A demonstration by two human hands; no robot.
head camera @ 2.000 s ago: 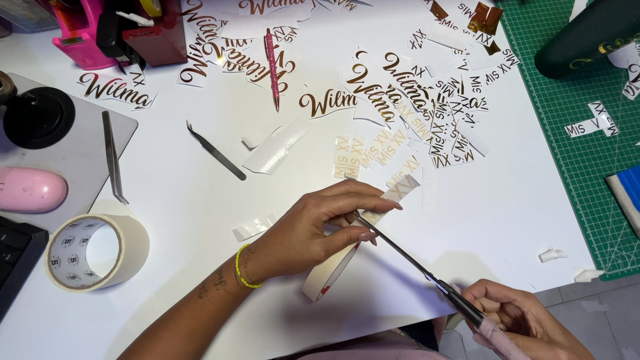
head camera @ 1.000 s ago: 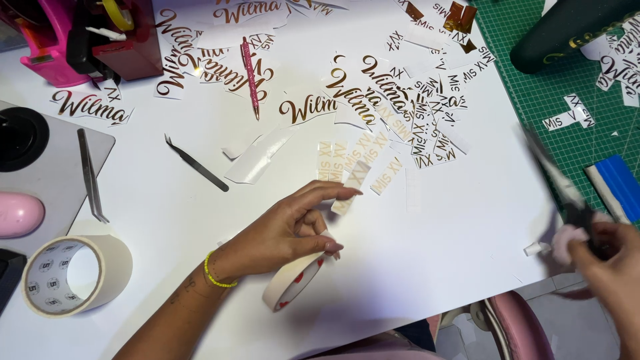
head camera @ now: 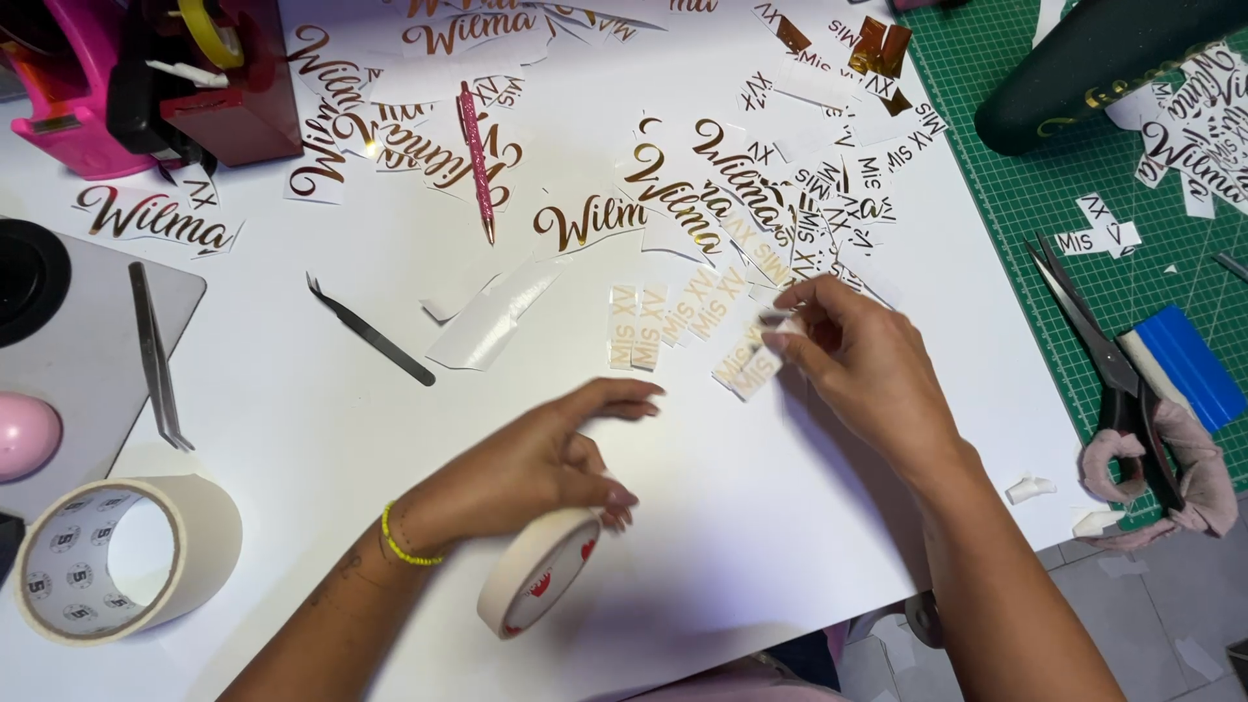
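My left hand (head camera: 556, 468) holds a narrow roll of masking tape (head camera: 539, 575) hanging below its lower fingers; the thumb and index finger are spread apart. My right hand (head camera: 858, 361) pinches small lettered vinyl strips (head camera: 746, 363) by their upper end, over the white table. Beside them lie several similar strips with pale lettering (head camera: 648, 327). Scissors (head camera: 1114, 366) with fabric-wrapped handles lie partly open on the green cutting mat (head camera: 1014, 185), next to a blue squeegee (head camera: 1194, 366). Black angled tweezers (head camera: 370, 331) and a piece of glossy backing paper (head camera: 492, 317) are on the table.
A wide tape roll (head camera: 200, 546), steel tweezers (head camera: 151, 361) and a pink mouse (head camera: 24, 436) sit left. Further back are a pink glitter pen (head camera: 478, 166), gold-lettered cutouts (head camera: 590, 219) and a pink tape dispenser (head camera: 78, 127). A dark green tumbler (head camera: 1063, 73) stands back right.
My right hand has put the scissors down on the cutting mat and moved left to the lettered strips, which it now holds. My left hand still has the narrow tape roll.
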